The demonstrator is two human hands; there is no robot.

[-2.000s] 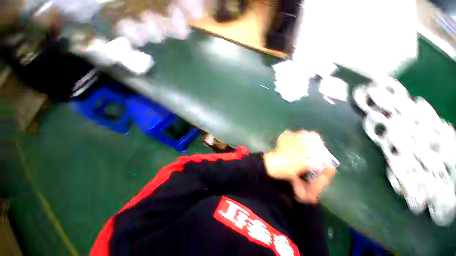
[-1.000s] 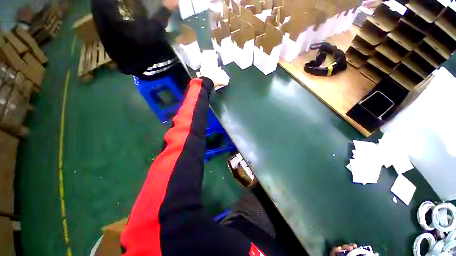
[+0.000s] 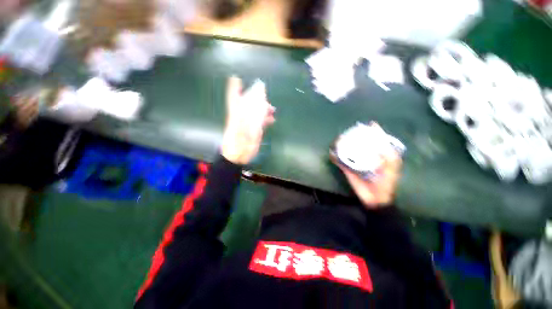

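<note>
The picture is blurred. My left hand is raised over the near part of the bench, with a small white carton at its fingers. My right hand holds a white coiled cable at the bench's near edge, right of my left hand. Something darker shows under the coil's left rim; I cannot tell what it is. The two hands are apart.
A heap of coiled cables lies at the right. White leaflets lie beyond my hands, before a large white block. White cartons stand at the left. Blue stools are below the bench.
My left hand has come back from the cartons at the far left, bringing a small white carton. My right hand with the coil is now fully in view, and the view has swung right.
</note>
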